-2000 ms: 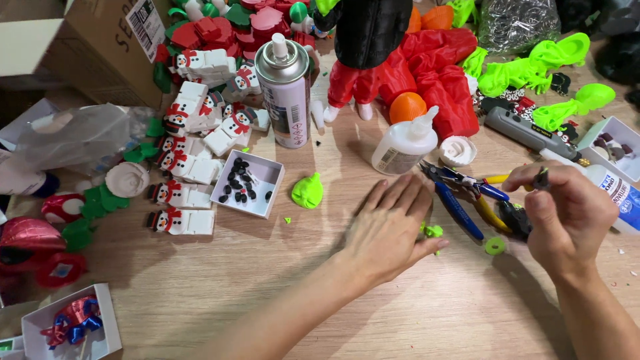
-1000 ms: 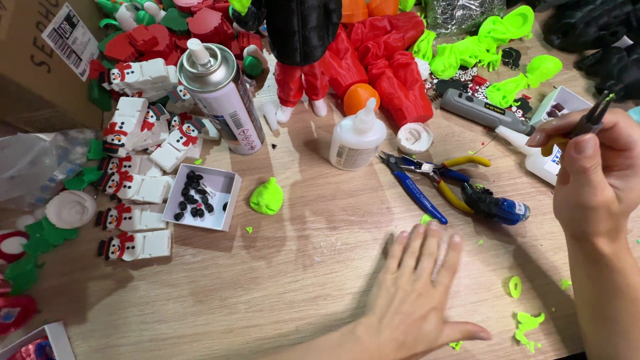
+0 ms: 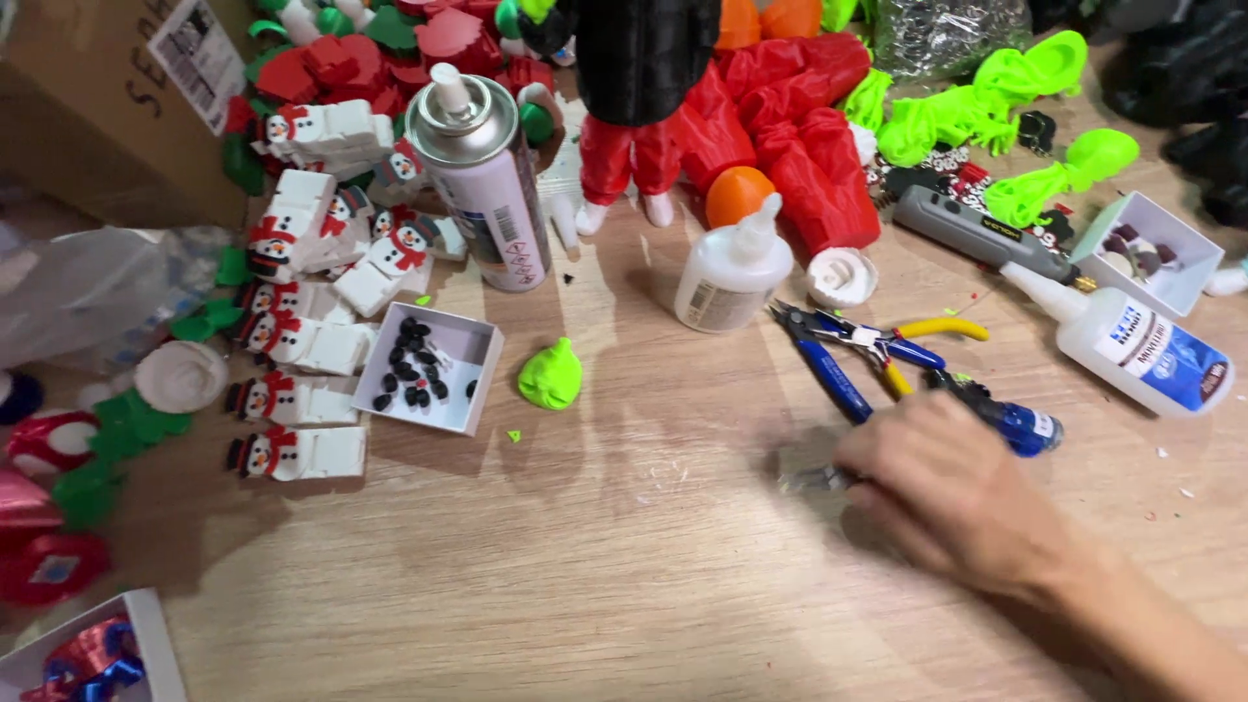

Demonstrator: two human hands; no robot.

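My right hand (image 3: 946,487) is low over the wooden table at right, its fingers closed around a blurred tool (image 3: 824,478) whose metal end points left; its kind cannot be told. Just behind the hand lie flush cutters with blue handles (image 3: 834,375), pliers with yellow and blue handles (image 3: 902,353) and a blue-capped tool (image 3: 1029,429). A bright green plastic piece (image 3: 551,375) rests near the middle, with a small green scrap (image 3: 515,436) beside it. My left hand is out of view.
An aerosol can (image 3: 487,195) and a squeeze bottle (image 3: 736,278) stand behind. Snowman figures (image 3: 322,341) and a white box of black parts (image 3: 429,366) lie left. At right are a glue bottle (image 3: 1121,341), a gray rotary tool (image 3: 980,234) and another small box (image 3: 1150,249).
My left hand has left the view. My right hand has come down and left from the right side to beside the pliers. The green scraps at the lower right no longer show.
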